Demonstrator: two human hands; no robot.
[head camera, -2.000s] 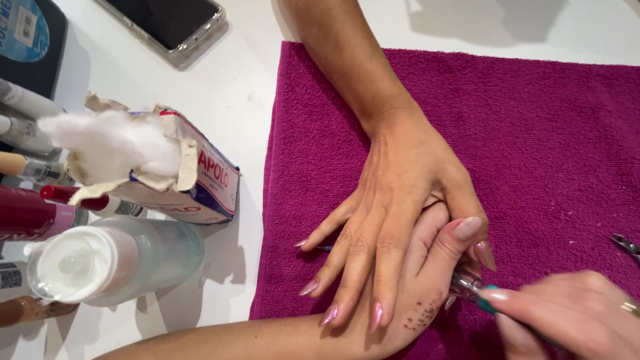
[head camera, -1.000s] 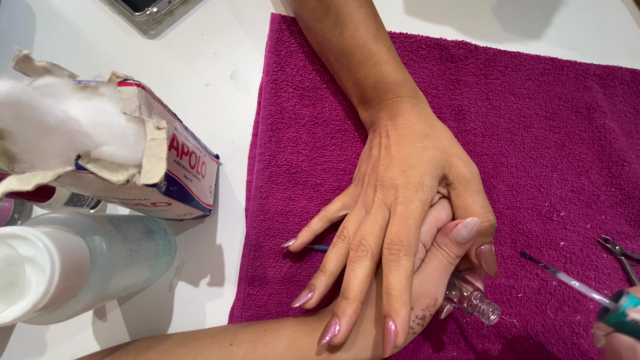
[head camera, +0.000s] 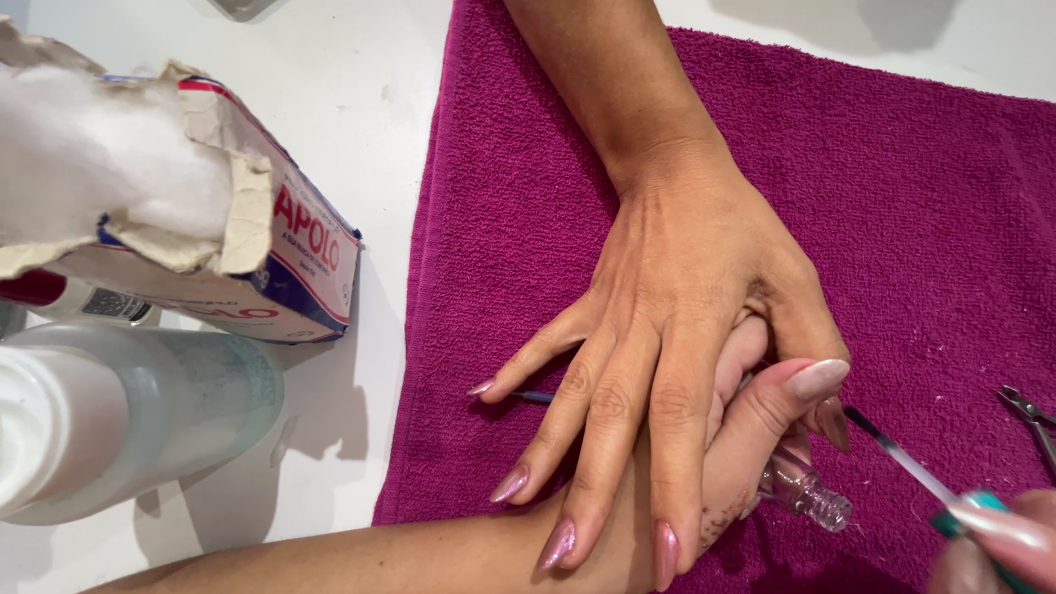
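My left hand (head camera: 747, 429) reaches in from the lower left, palm up, beneath another person's hand (head camera: 660, 272) with glittery pink nails. Its fingers hold a clear glass nail polish bottle (head camera: 804, 492), open neck pointing lower right, and its thumb lies beside the other person's thumb. At the lower right edge, my right hand (head camera: 1002, 540) pinches the teal cap of a nail polish brush (head camera: 907, 466); the dark bristle tip is close beside the other person's thumbnail, contact unclear. A thin blue rod (head camera: 535, 397) shows under the other person's little finger, its far end hidden.
A magenta towel (head camera: 891, 206) lies under the hands on a white table (head camera: 363, 99). Metal cuticle nippers (head camera: 1030, 417) rest at the right. Toward the left are a torn cardboard box (head camera: 309, 247) of cotton wool (head camera: 115, 157) and a translucent bottle (head camera: 190, 404) with a white cap.
My right hand has drawn the brush out from the bottle neck and moved it to the right, then its tip up beside the other person's thumb. The view has moved closer.
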